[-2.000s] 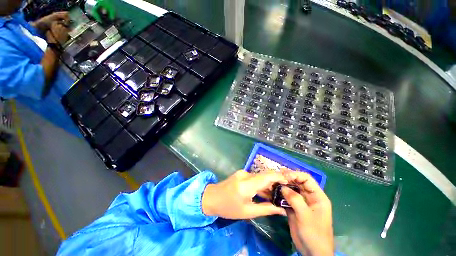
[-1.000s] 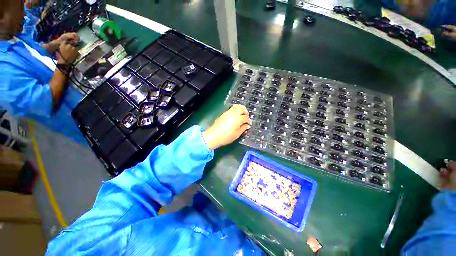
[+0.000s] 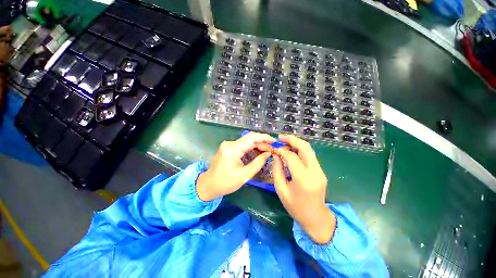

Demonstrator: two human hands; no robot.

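My left hand (image 3: 231,167) and my right hand (image 3: 303,176) meet at the fingertips over the blue parts bin (image 3: 262,185). Their fingers are bent and pinched together; anything between them is hidden or too small to tell. The hands cover most of the bin; its blue edges and some small parts show around and between the fingers. Just beyond lies the clear blister tray (image 3: 266,127), with rows of small dark components (image 3: 292,100) in its pockets. Some pockets at its near left look paler.
A black blister tray (image 3: 144,103) at left holds several glossy black housings (image 3: 106,112). Silver tweezers (image 3: 388,176) lie at right. A small black unit (image 3: 444,126) lies beyond the pale edging (image 3: 416,128). A metal post (image 3: 203,13) stands behind the trays.
My left hand has moved back from the clear tray to above the bin. My right hand has come in from the far right. A black unit now shows at the right. The view has shifted.
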